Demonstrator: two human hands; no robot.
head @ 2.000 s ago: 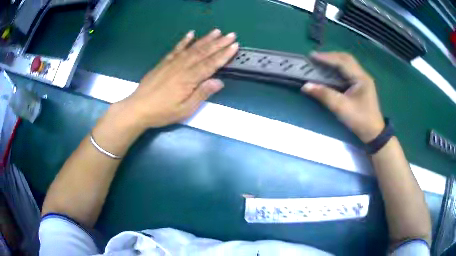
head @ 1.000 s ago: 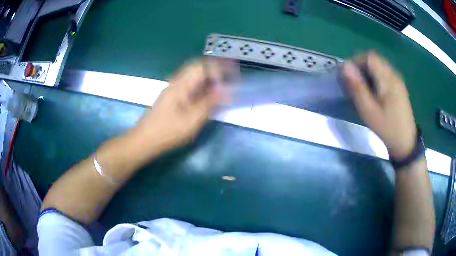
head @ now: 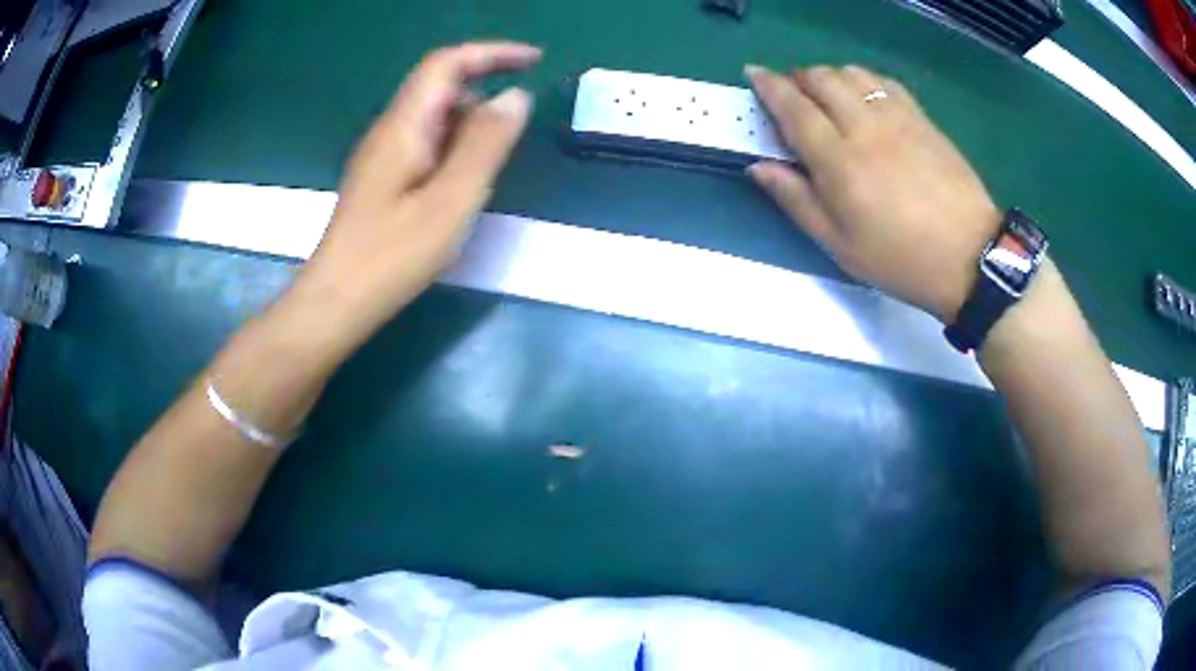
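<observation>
A narrow metal fixture base [head: 669, 155] lies on the green bench beyond the pale strip. A bright silver cover plate [head: 666, 110] with groups of small dark holes lies on top of it. My right hand [head: 872, 177] covers the right end, thumb at the near edge and fingers over the top and far edge. That end is hidden. My left hand [head: 439, 151] is raised left of the fixture, empty, thumb and forefinger apart, not touching it.
A bench machine frame [head: 112, 125] with a red button [head: 49, 191] stands at left, a clear bottle [head: 37, 286] below it. Dark stacked fixtures [head: 990, 20] are at the top right. A slotted block [head: 1171, 300] is at the right edge. A small pale scrap [head: 565, 451] lies near my body.
The silver strip that lay near my body, then a blurred strip between both hands, is gone from there; a silver plate now covers the fixture's patterned top. My left hand has moved left, off the work.
</observation>
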